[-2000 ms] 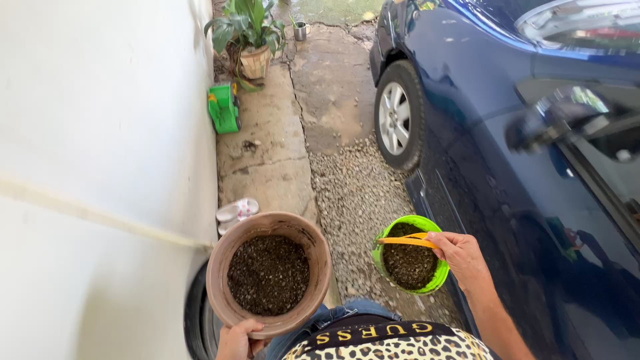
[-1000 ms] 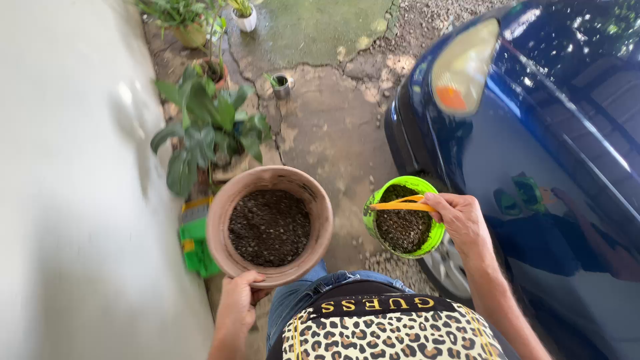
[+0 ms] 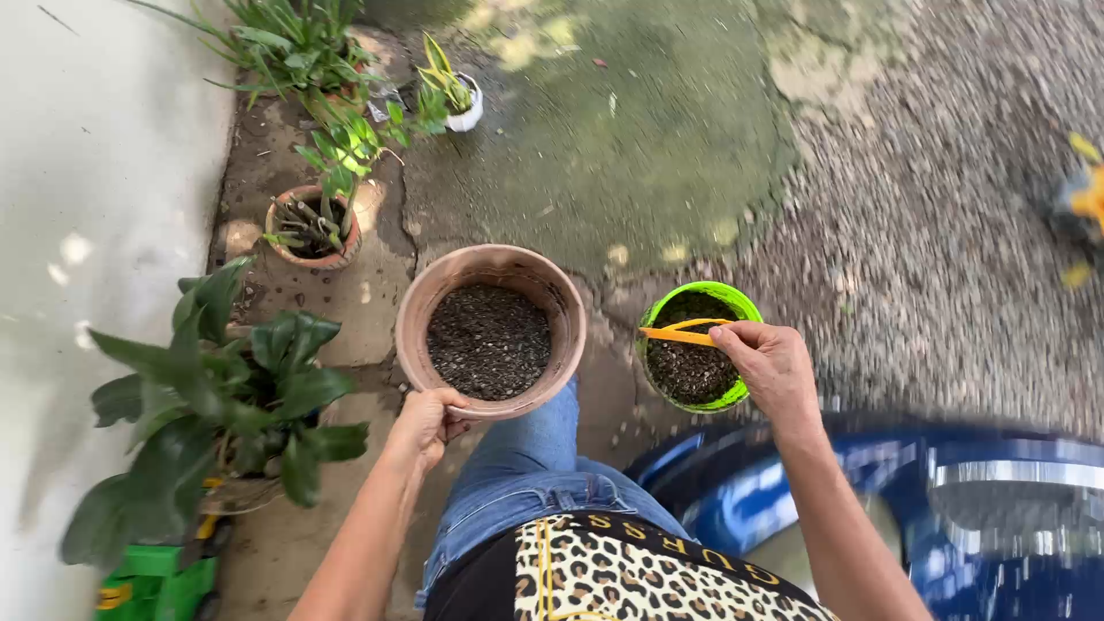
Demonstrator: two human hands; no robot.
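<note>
My left hand [image 3: 429, 424] grips the near rim of a brownish-pink plastic pot [image 3: 412, 345], its thumb over the edge. Dark, gritty soil [image 3: 489, 342] fills the lower part of this pot. On the right, my right hand [image 3: 770, 366] is closed on the orange handle [image 3: 681, 335] of a lime-green bucket [image 3: 743, 302], which hangs in front of me. Soil [image 3: 690, 371] lies inside the bucket too. Pot and bucket are side by side, apart, with the bucket looking smaller. The fingertips of my right hand are partly hidden.
Along the white wall [image 3: 112, 216] stand a broad-leaved plant [image 3: 233, 379], a terracotta pot [image 3: 345, 250] and a spiky plant [image 3: 293, 52]. A small white pot [image 3: 466, 108] is farther out. A green toy [image 3: 155, 582] lies lower left, a blue car [image 3: 862, 509] lower right, gravel [image 3: 931, 216] at right.
The view has moved forward past the car and turned, bringing more potted plants and gravel into sight. Both hands keep hold of the pot and the bucket handle.
</note>
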